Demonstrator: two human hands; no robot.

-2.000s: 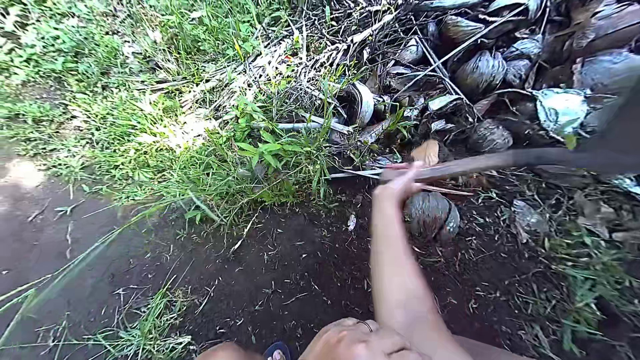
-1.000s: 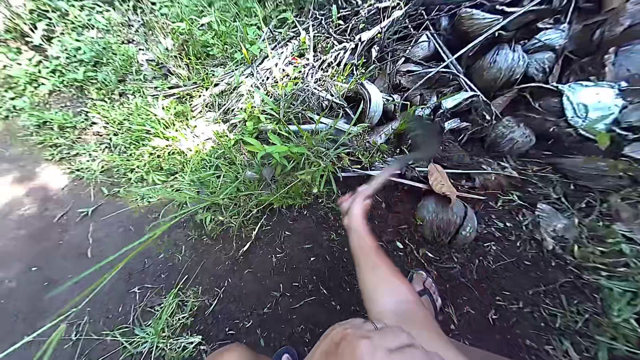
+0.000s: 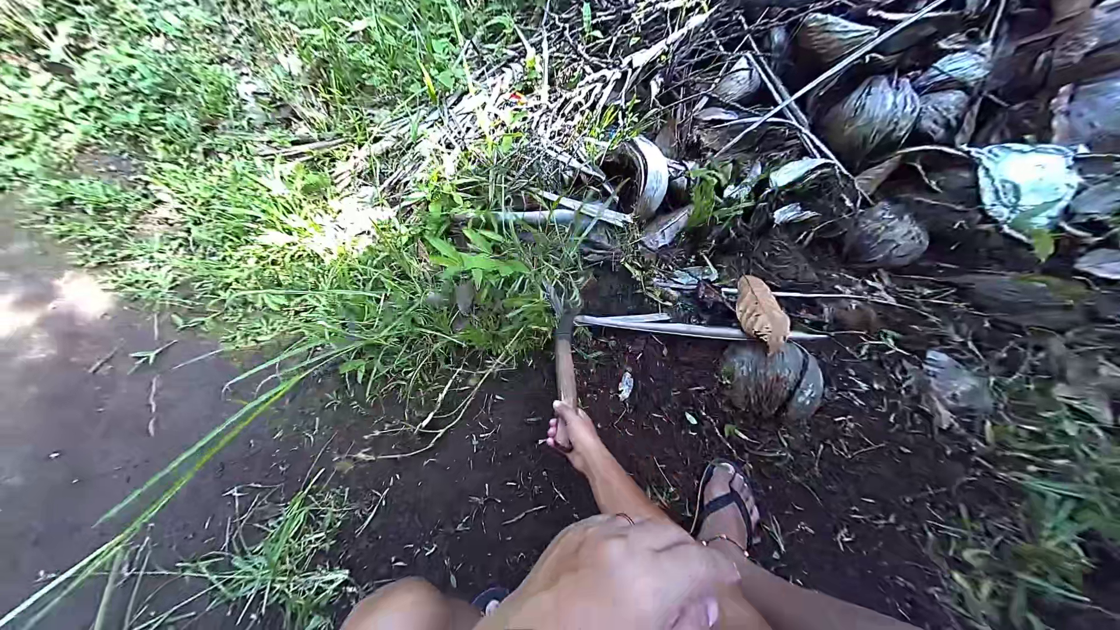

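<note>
My right hand (image 3: 573,433) is closed around the wooden handle of a bladed hand tool (image 3: 566,372). The handle points away from me, and its dark metal end reaches the edge of the green grass and weeds (image 3: 477,271). The blade is blurred and partly hidden among the leaves, so its shape cannot be told. My left hand is not seen. A coconut husk (image 3: 766,381) lies on the soil right of the tool, with a dry brown leaf (image 3: 761,313) against its top.
Old coconut husks (image 3: 875,118) and dry sticks (image 3: 647,61) are heaped at the upper right. A pale stalk (image 3: 691,329) lies beyond the tool hand. My sandalled foot (image 3: 728,507) is at the lower right. Long grass blades (image 3: 188,477) cross the dark soil at left.
The tool has swung from the right over to the grass edge at left, with my right hand moving left and lower in view. My sandalled foot now shows more fully.
</note>
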